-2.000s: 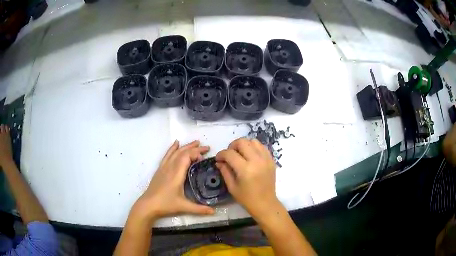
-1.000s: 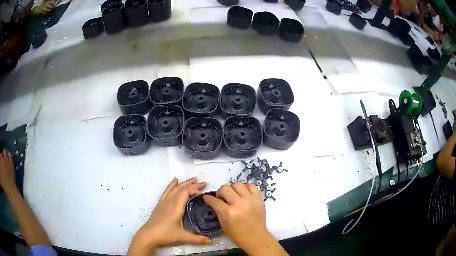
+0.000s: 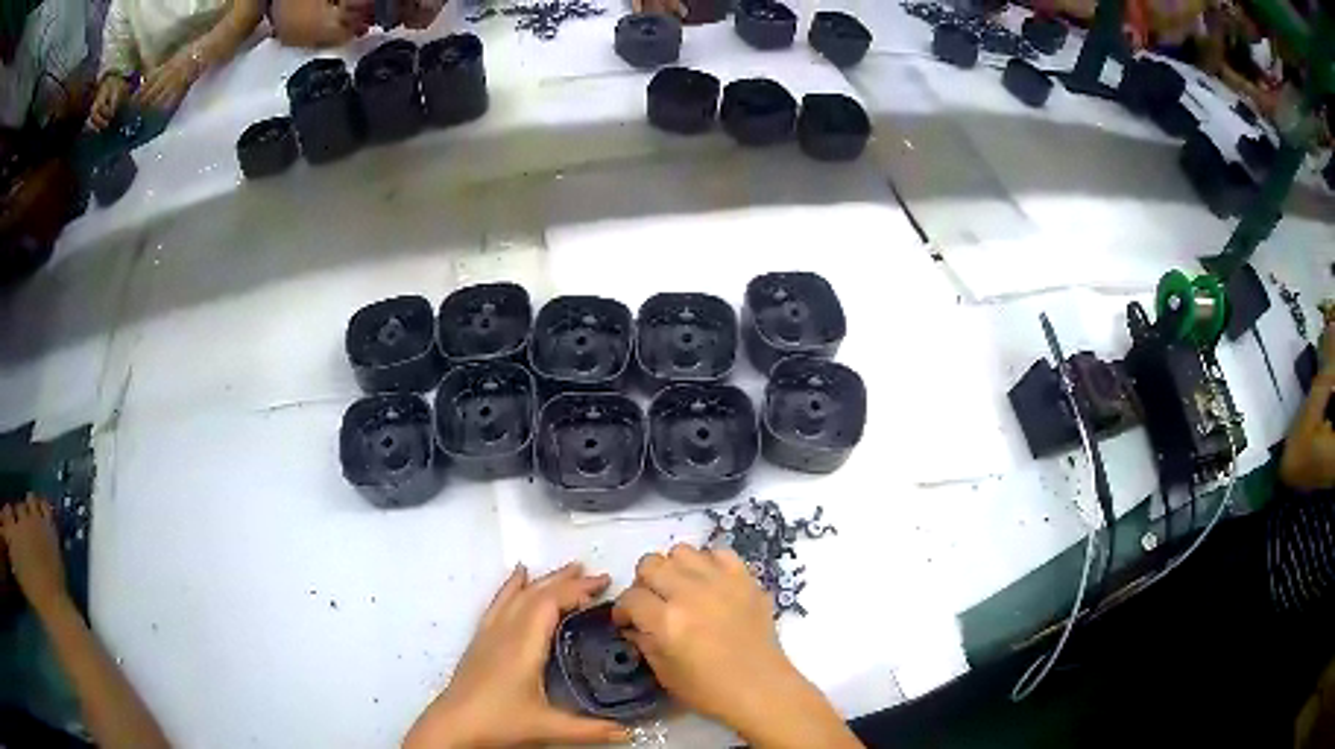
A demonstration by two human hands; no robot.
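Observation:
A black housing sits on the paper near the bench edge, its open top facing up, with a round boss in its floor. My left hand is wrapped around its left side, thumb along the near side. My right hand is over its right rim with the fingertips reaching inside; whether they pinch a small part is hidden. A loose pile of small dark levers with pale round centres lies just beyond my right hand.
Two rows of black housings stand beyond my hands. At right are black boxes with cables and a green spool. More housings and other people's hands are at the far side; another person's arm is at left.
The view has tilted up, so the rows and my hands sit lower and more of the far table shows. My left hand keeps its hold; my right hand stays at the housing with its fingers slightly shifted.

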